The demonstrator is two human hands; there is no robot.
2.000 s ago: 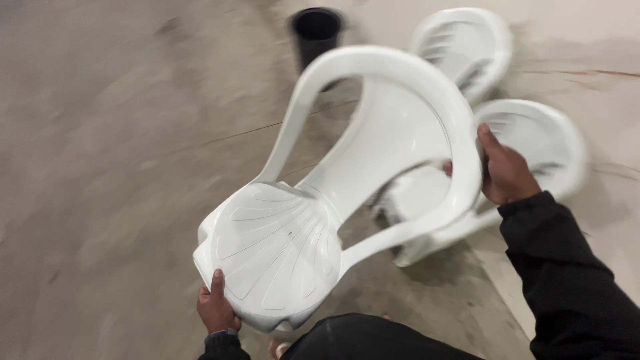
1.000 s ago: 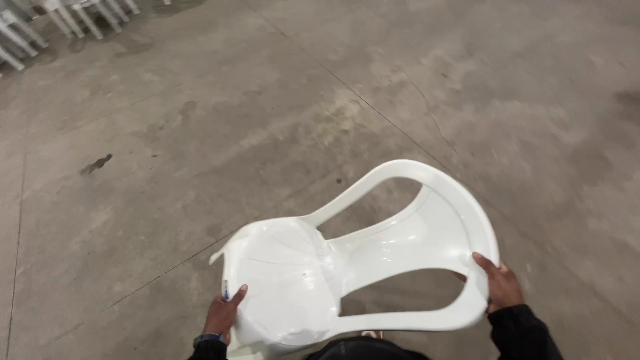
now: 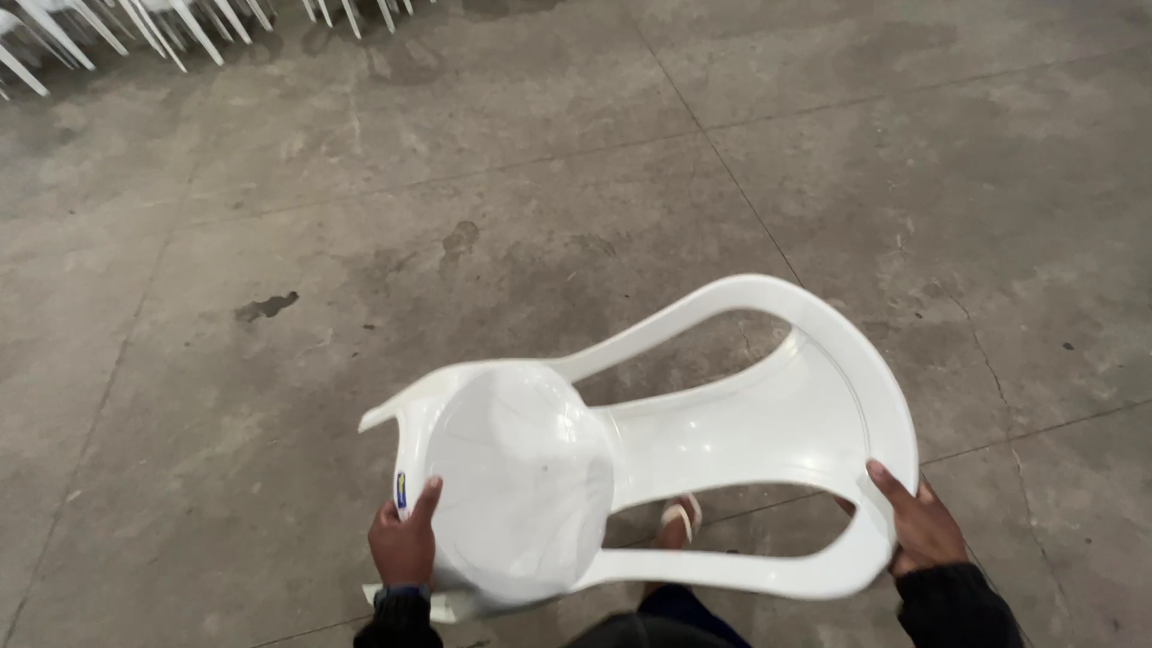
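A white plastic armchair lies tipped between my hands, its round seat toward the left and its curved backrest toward the right. My left hand grips the front edge of the seat, thumb on top, beside a small blue and yellow sticker. At the top rim of the backrest, my right hand is closed, with the thumb over the rim and fingers partly hidden beneath. Part of a chair leg sticks out at the seat's far left corner.
Concrete floor with thin joint lines and dark stains spreads around the chair. White plastic chair legs stand in rows at the upper left. My sandalled foot shows through the armrest opening.
The view has swung away from the other white chairs and black bin seen two seconds ago. Both hands have carried the chair along, and it now lies more level across the view.
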